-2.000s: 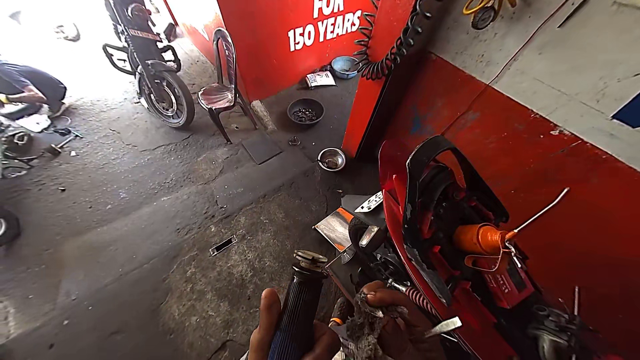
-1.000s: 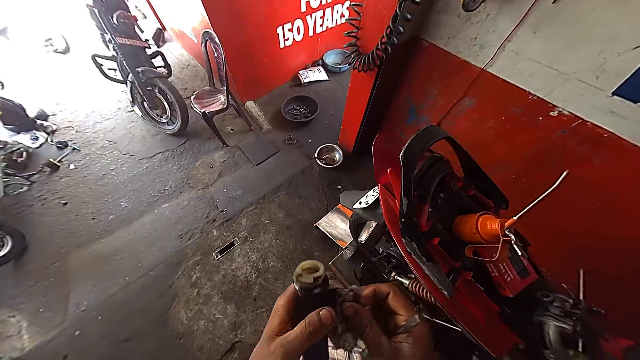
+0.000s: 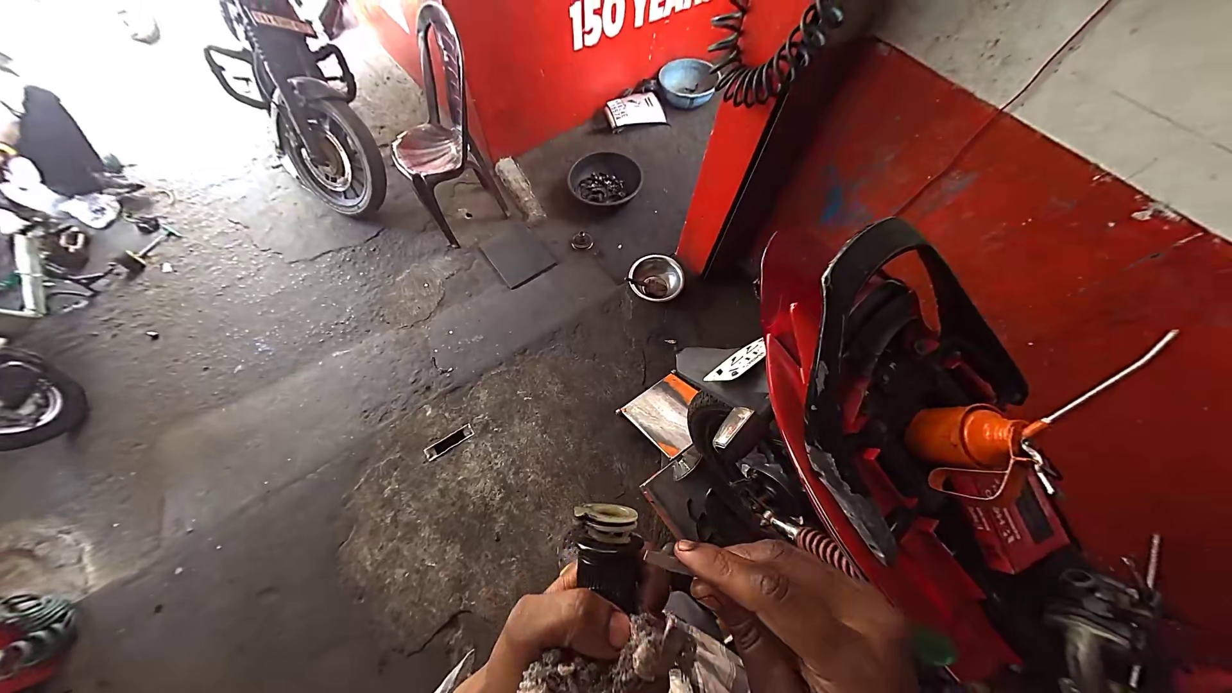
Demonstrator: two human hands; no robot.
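Observation:
A black ribbed handlebar grip [image 3: 608,570] with a pale plastic collar [image 3: 608,521] at its top stands upright at the lower middle. My left hand [image 3: 568,626] is closed around its lower part. A dirty, frayed rag [image 3: 654,650] lies bunched between my hands. My right hand [image 3: 799,606], just right of the grip, pinches a thin flat metal piece [image 3: 667,561] between thumb and fingers, its tip close to the grip. Beyond my right hand is a red two-wheeler body [image 3: 804,385] with an orange oil can [image 3: 962,438] resting on it.
A steel bowl [image 3: 655,278], a black basin of small parts [image 3: 604,181], a blue basin [image 3: 688,83] and a plastic chair [image 3: 433,149] stand on the floor ahead. A motorcycle [image 3: 332,154] is parked beyond. A small rectangular metal piece [image 3: 449,442] lies on the stained floor. Red wall at right.
The handlebar grip stands more upright than a second ago, when it pointed up toward me. My right hand has opened out from the rag and shows the flat metal piece.

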